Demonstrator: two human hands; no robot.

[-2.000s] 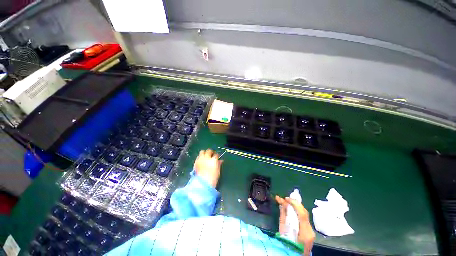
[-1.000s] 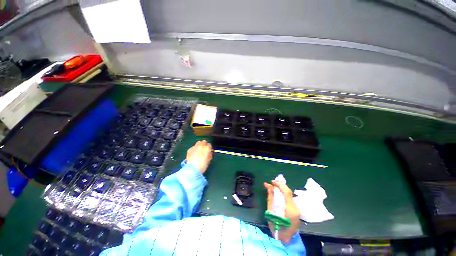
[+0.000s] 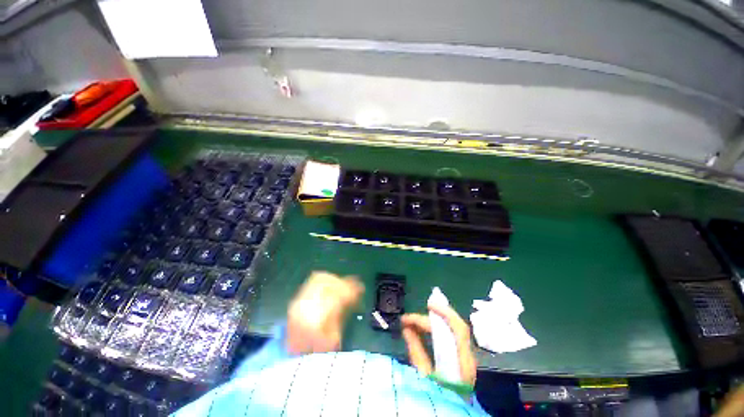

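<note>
A small black fixture (image 3: 390,295) lies on the green bench in front of me, with a short pale piece on its near left corner. My left hand (image 3: 320,313) is blurred, just left of the fixture and apart from it; whether it holds anything cannot be told. My right hand (image 3: 443,340) is closed around a white dispensing syringe (image 3: 443,332), tip pointing away from me. A finger of this hand is at the fixture's near right edge. The syringe's green adapter shows partly at the wrist.
A black ten-pocket tray (image 3: 420,230) with housings stands behind a long pale strip (image 3: 408,246). A small cardboard box (image 3: 316,205) is beside it. A clear blister tray (image 3: 183,326) fills the left; a crumpled white tissue (image 3: 501,321) lies right. A flat black tray (image 3: 673,265) is far right.
My left hand has moved back from the strip's left end towards me and the fixture. My right hand has come close against the fixture with the syringe. The view has shifted slightly.
</note>
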